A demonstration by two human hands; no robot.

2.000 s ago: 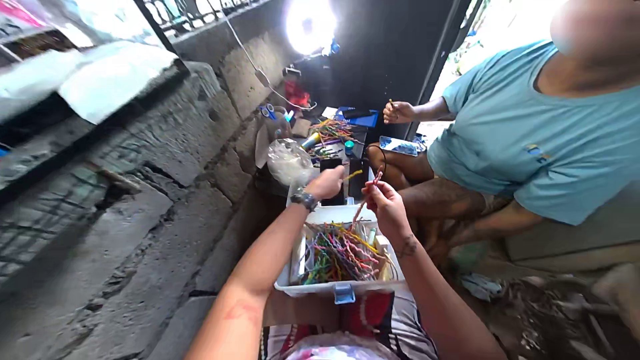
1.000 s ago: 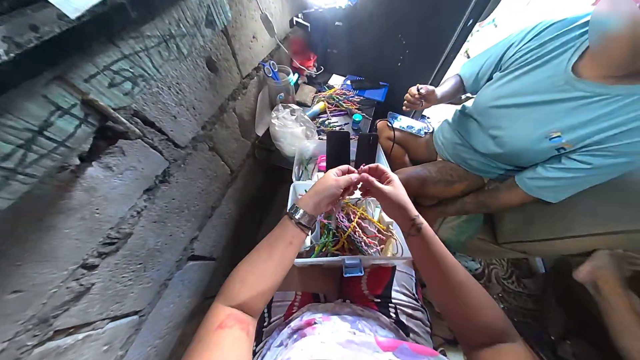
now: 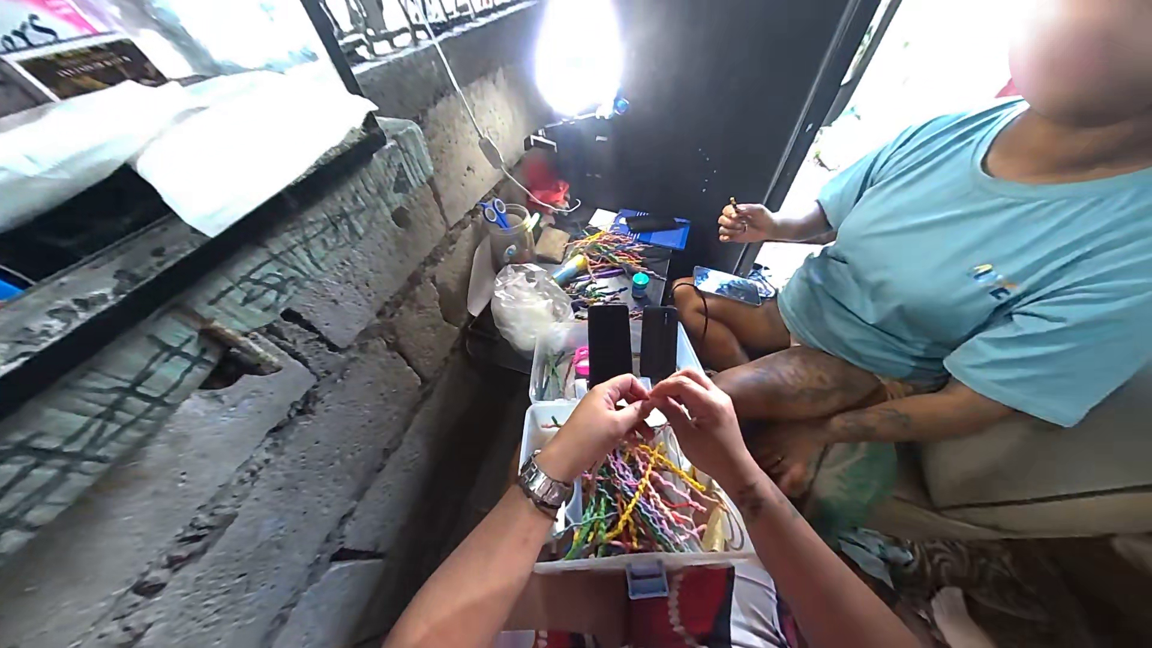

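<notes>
My left hand (image 3: 596, 427), with a metal watch at the wrist, and my right hand (image 3: 705, 421) meet fingertip to fingertip. Between them they pinch something small and reddish, mostly hidden by the fingers. Just below is an open white plastic box (image 3: 594, 566) holding a tangle of twisted, colourful cords (image 3: 637, 504) in yellow, green, pink and purple. Beyond my fingers, two black phone-like slabs (image 3: 610, 340) (image 3: 660, 340) stand side by side at the box's clear lid (image 3: 551, 349).
A small dark table holds more colourful cords (image 3: 616, 247), a jar (image 3: 513, 236) with blue scissors (image 3: 494, 213), a plastic bag (image 3: 526, 306) and a teal-capped bottle (image 3: 640, 285). Another person (image 3: 936, 261) sits at right. A block wall (image 3: 297, 432) runs along the left.
Two seconds ago my hands were apart, with a reddish cord in my right hand; they came together and remain so. The view tilted down, then back up.
</notes>
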